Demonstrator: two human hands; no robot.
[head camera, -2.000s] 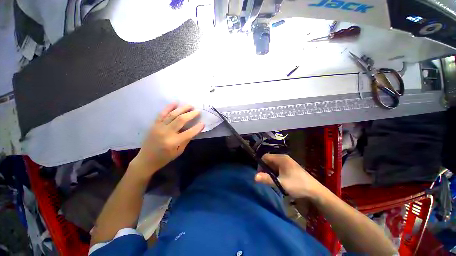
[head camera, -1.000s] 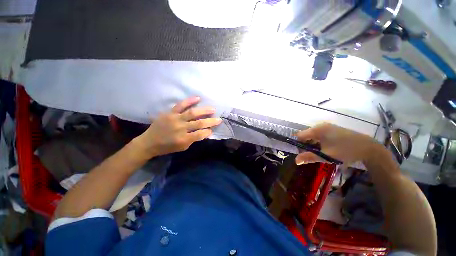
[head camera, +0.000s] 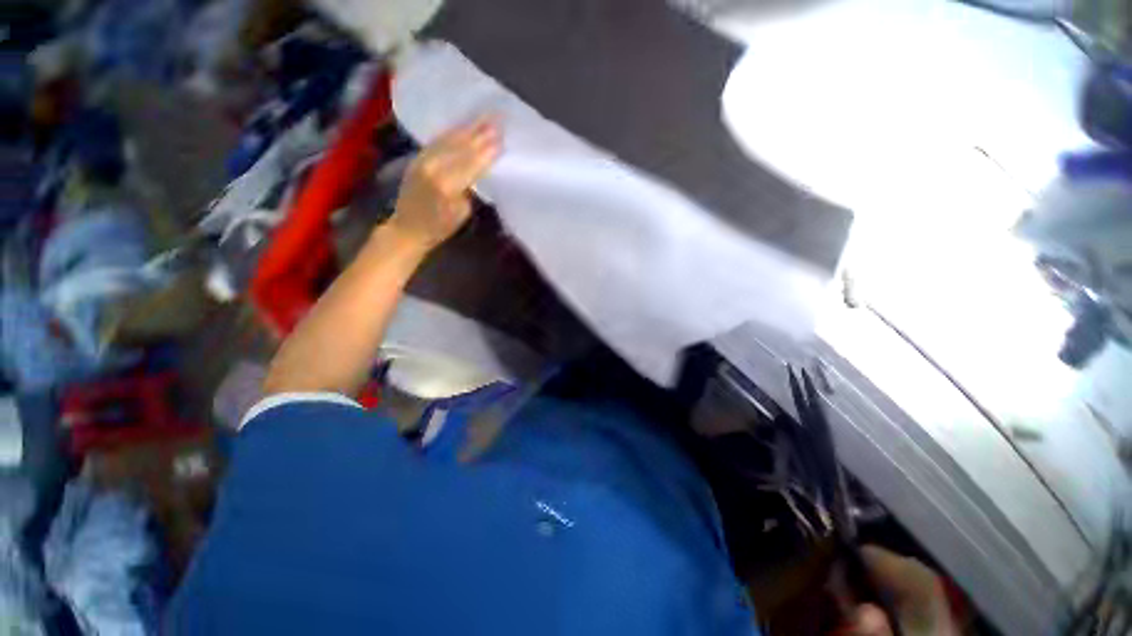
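The grey-and-white garment panel (head camera: 621, 249) lies slanting across the table, with its white part toward me and its near edge past the table edge. My left hand (head camera: 441, 186) is on the white part near its far left end; its fingers lie on top, and blur hides whether it pinches the edge. My right hand (head camera: 900, 590) is low at the right, partly cut off by the bottom edge, and holds the black fabric shears (head camera: 822, 454). Their blades are slightly apart, point up toward the table edge and do not touch the panel.
The ruler strip (head camera: 857, 454) runs along the table's front edge at the right. Blurred machine parts (head camera: 1080, 323) are at the far right. A red basket (head camera: 298, 249) stands below the table at the left, with blurred cloth heaps (head camera: 99, 273) beyond it.
The view has turned left and is blurred. My left hand has moved left along the panel, away from the cut end. The shears have moved back off the panel, and their blades have opened.
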